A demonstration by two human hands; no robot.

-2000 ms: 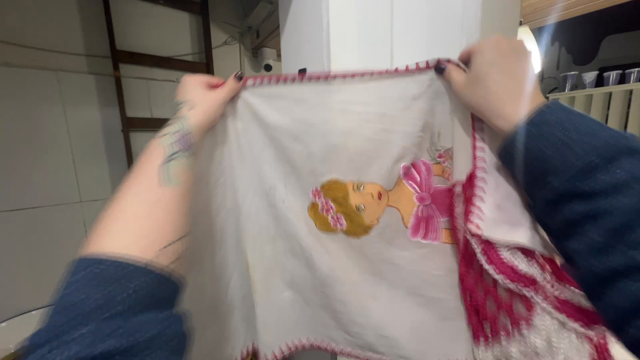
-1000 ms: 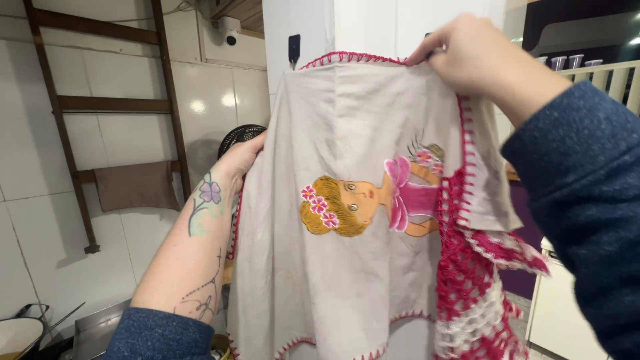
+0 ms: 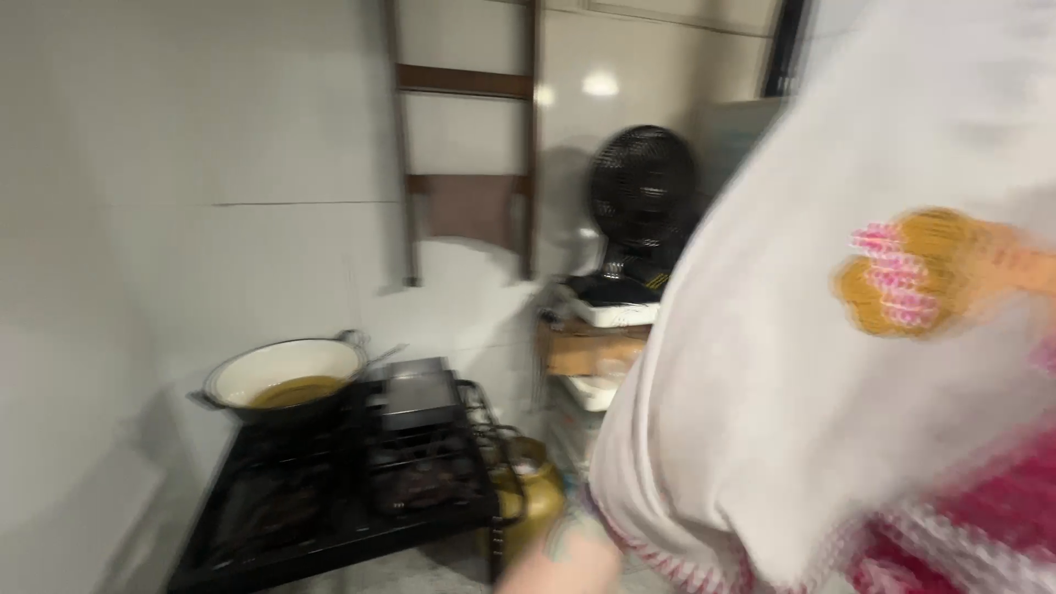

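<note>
A white cloth (image 3: pixel 767 355) with a pink crocheted edge fills the right side of the head view, blurred by motion. Painted on it is a doll-like figure with flowers in its hair (image 3: pixel 907 272), and pink and white crochet (image 3: pixel 990 511) shows at the lower right. At the bottom, my left forearm (image 3: pixel 569 557) reaches up to the cloth's lower left edge; the cloth hides the hand, so its grip cannot be seen. My right hand is outside the view.
To the left, a pot (image 3: pixel 289 379) with yellowish liquid sits on a black gas stove (image 3: pixel 346 495). A yellow gas cylinder (image 3: pixel 528 495) stands beside it. Behind are a black fan (image 3: pixel 643 190), a wooden shelf (image 3: pixel 573 355) and a brown ladder (image 3: pixel 466 81) with a cloth (image 3: pixel 472 210) over a rung.
The view has swung left, bringing the stove and pot into sight. The cloth, earlier spread between both hands, now hangs at the right. My right hand has left the view.
</note>
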